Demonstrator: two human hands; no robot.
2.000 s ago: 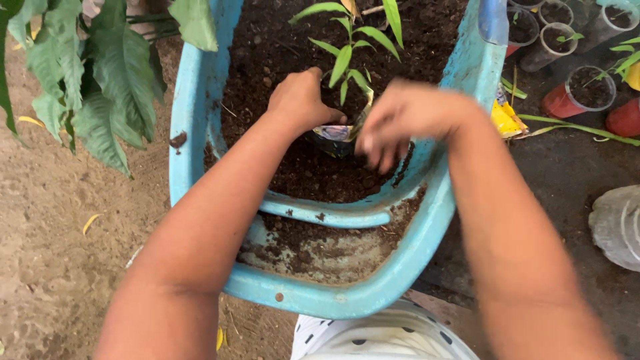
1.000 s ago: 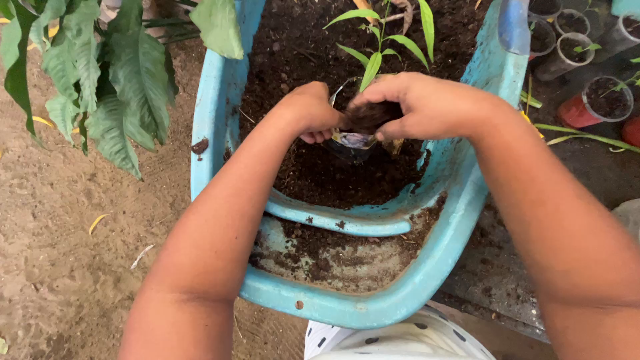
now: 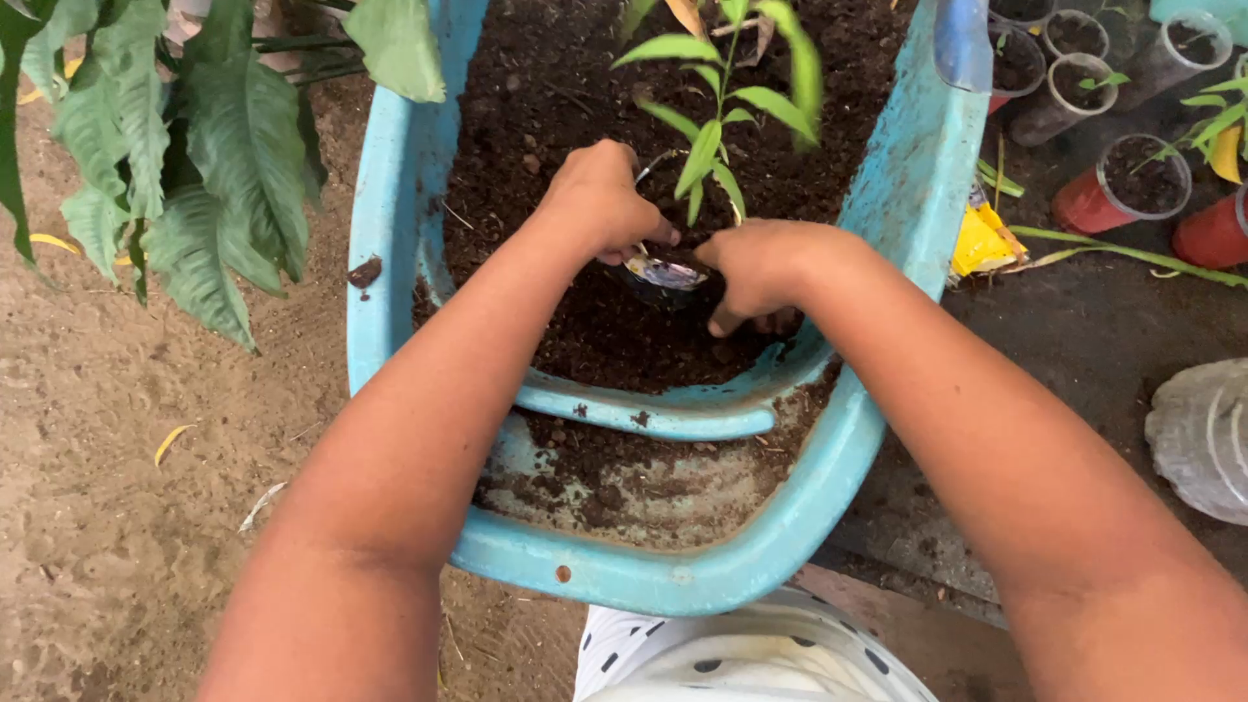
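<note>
A blue plastic tub (image 3: 624, 581) holds dark soil (image 3: 624, 343). On that soil stands a small pot or bag with a shiny printed rim (image 3: 669, 272), and a young plant with long green leaves (image 3: 704, 156) rises from it. My left hand (image 3: 603, 207) grips the left side of the rim between thumb and fingers. My right hand (image 3: 770, 271) is at the right side of the pot, thumb and fingers apart, its other fingertips low by the soil; whether it holds soil cannot be seen.
Right of the tub are plastic cups with soil and seedlings (image 3: 1121, 190), a yellow wrapper (image 3: 983, 239) and a clear plastic bottle (image 3: 1204, 439). Broad green leaves (image 3: 210, 166) hang at the upper left. A raised inner ridge (image 3: 653, 417) crosses the tub's near end.
My right hand, over the pot's opening with dark soil one second ago, has moved down to the pot's right side. My left hand stays at the rim.
</note>
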